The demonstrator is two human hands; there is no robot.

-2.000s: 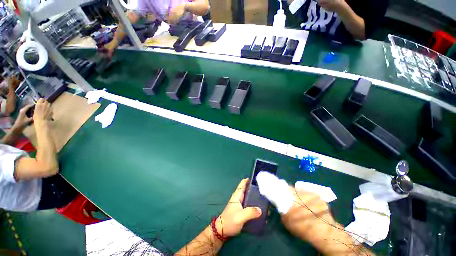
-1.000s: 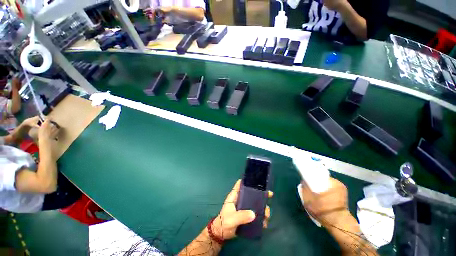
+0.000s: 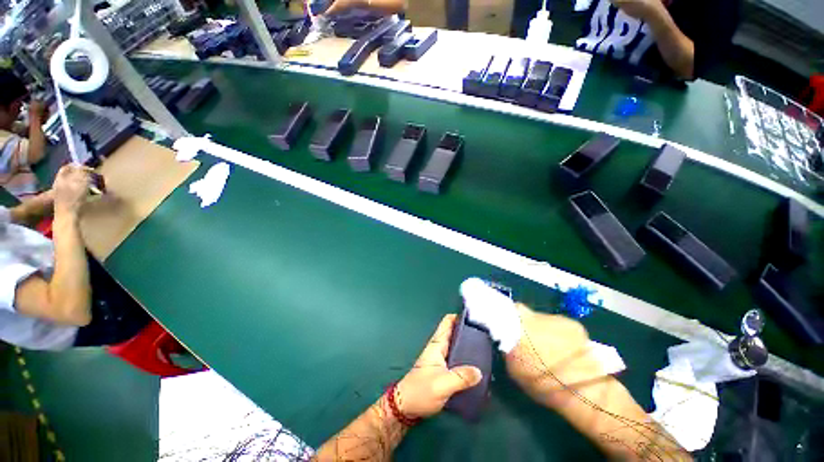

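A dark housing (image 3: 471,361) is held over the green bench top in my left hand (image 3: 432,381), thumb across its lower part. My right hand (image 3: 549,354) holds a bunched white wiping cloth (image 3: 492,311) against the housing's upper end. The cloth hides most of the glossy black window there. A flat white wipe (image 3: 603,362) lies partly behind my right hand. A bright blue item (image 3: 578,300) is on the white strip beyond my right hand.
Dark housings (image 3: 605,231) lie on the green belt (image 3: 506,207) beyond the white strip. At right are a bottle with a shiny metal top (image 3: 749,350) and crumpled wipes (image 3: 684,401). A person (image 3: 45,280) works at left beside brown cardboard (image 3: 135,194).
My right hand has moved left from beside the blue item, and the cloth is back on the housing's upper end. The view has shifted slightly.
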